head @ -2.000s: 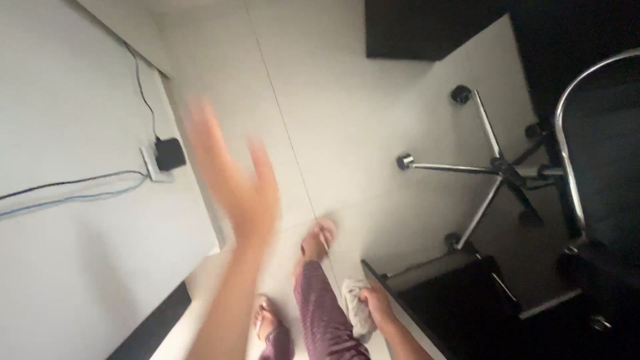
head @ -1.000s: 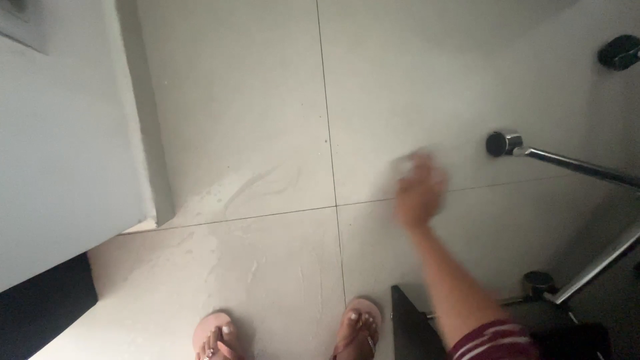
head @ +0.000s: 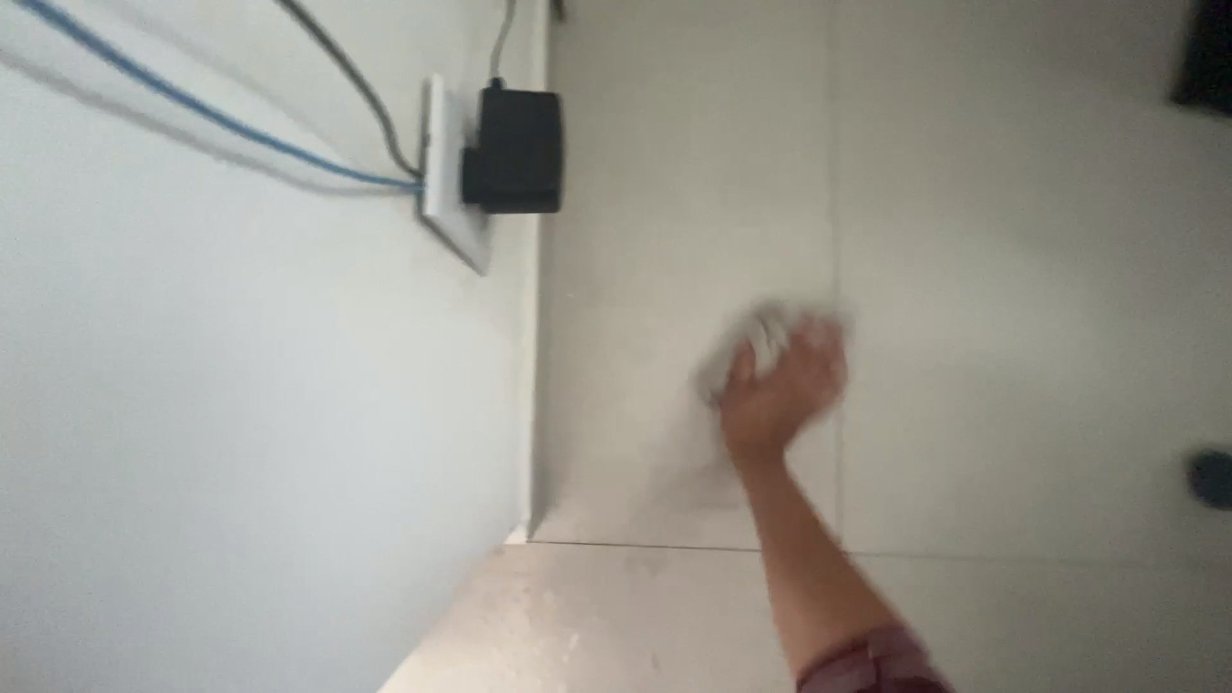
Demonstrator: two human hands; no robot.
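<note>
My right hand [head: 784, 385] is low over the pale tiled floor [head: 693, 250], its fingers closed on a light cloth [head: 767, 337]. The hand and cloth are blurred, and the cloth appears bunched between thumb and fingers, against or just above the tiles. A dark red sleeve [head: 876, 664] covers the arm near the elbow. My left hand is out of view.
At the left stands a white wall [head: 289, 414] with a skirting edge. A black power adapter [head: 520, 151] is plugged into a white wall socket [head: 448, 183], where a blue cable [head: 241, 128] also runs. A dark caster [head: 1209, 478] shows at the right edge.
The view has shifted toward the wall socket. My left hand, raised two seconds ago, is no longer seen. The feet and the chair's metal legs have left the view.
</note>
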